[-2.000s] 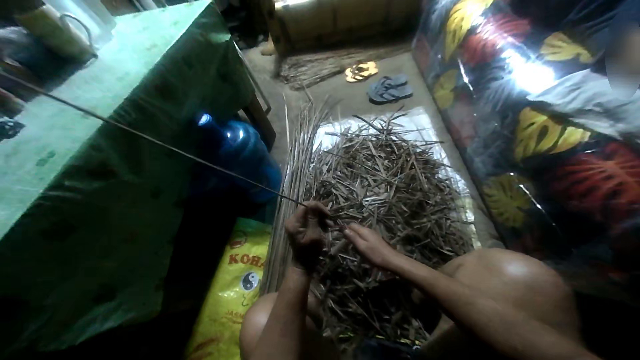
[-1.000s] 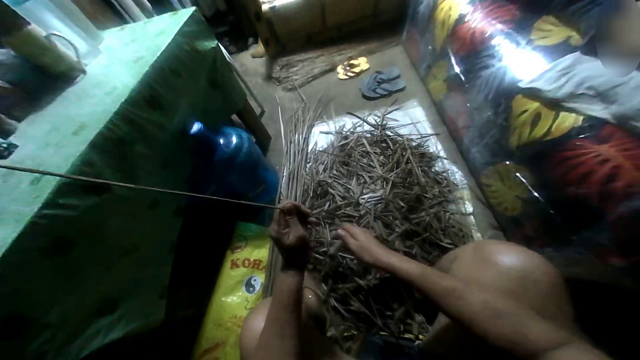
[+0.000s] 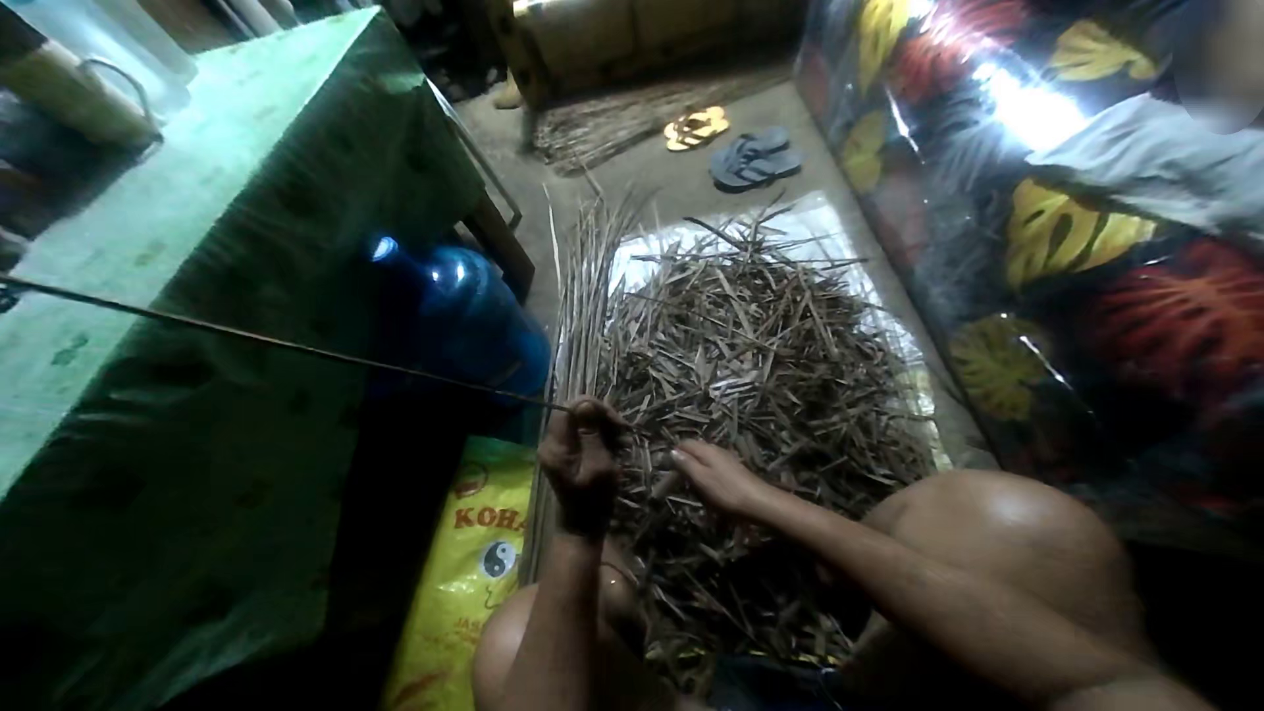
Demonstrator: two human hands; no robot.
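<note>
Between the knees lies a heap of short dry brown plant strips (image 3: 780,365) on a pale sheet (image 3: 825,222). My left hand (image 3: 583,459), at the heap's left edge, is closed on a long thin dark stalk (image 3: 296,348) that runs to the left across the view. Just right of it is my right hand (image 3: 719,479), low over the strips; whether its fingers hold anything cannot be told. A bundle of long dry stalks (image 3: 583,296) lies along the heap's left side.
A table with a green cloth (image 3: 267,178) stands at left, a blue water jug (image 3: 459,326) beside it. A yellow printed sack (image 3: 464,583) lies below. Yellow slippers (image 3: 696,128), grey slippers (image 3: 755,160) and more stalks (image 3: 612,123) are beyond. Leaf-patterned plastic-covered seating (image 3: 1076,232) is at right.
The stalk in my left hand has changed its slant: its far left end is lower than two seconds ago. My left hand has shifted slightly left, and the gap between the hands is a little wider.
</note>
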